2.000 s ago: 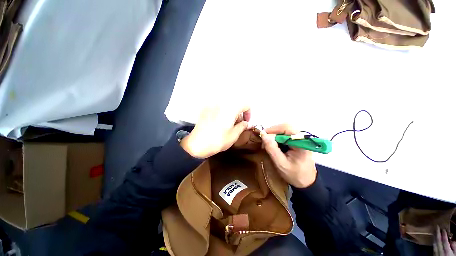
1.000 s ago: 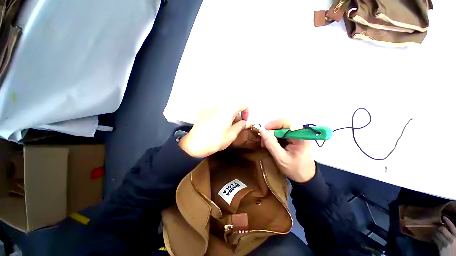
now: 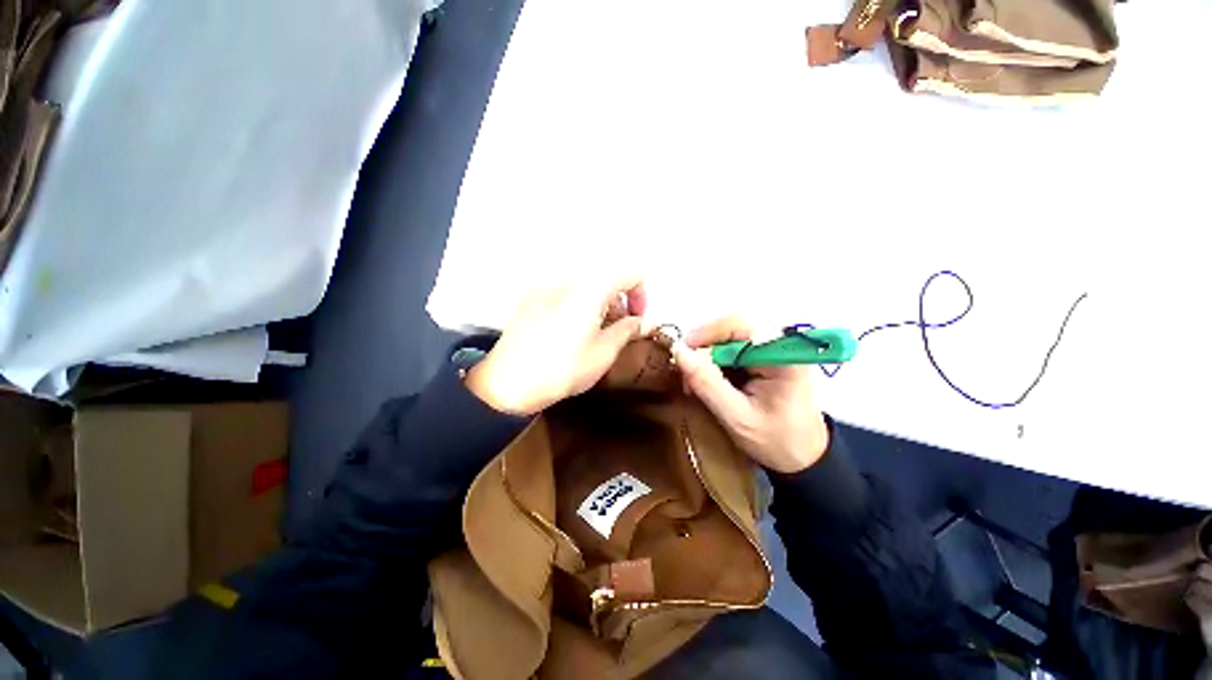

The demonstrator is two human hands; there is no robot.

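Note:
A tan-brown bag (image 3: 512, 558) lies open in my lap against the table edge, with a white inner label (image 3: 613, 506) and a reddish-brown leather tab (image 3: 630, 578) showing. My left hand (image 3: 552, 352) pinches the bag's top edge at a small metal ring (image 3: 667, 335). My right hand (image 3: 771, 405) holds a green-handled tool (image 3: 784, 349), its front end hidden at the fingertips beside the ring. A dark cord (image 3: 926, 348) is wound on the handle and trails in a loop over the white table.
Another brown bag (image 3: 1004, 40) lies on the white table (image 3: 691, 173) at the upper right. A pale sheet-covered surface (image 3: 226, 146) is at the left, above an open cardboard box (image 3: 186, 505). A person's dark clothing and brown fabric (image 3: 1143, 571) show at the lower right.
The green tool's rear end has swung upward since the first frame, and the cord shifted slightly. Both hands stay at the ring. The whole view has shifted slightly.

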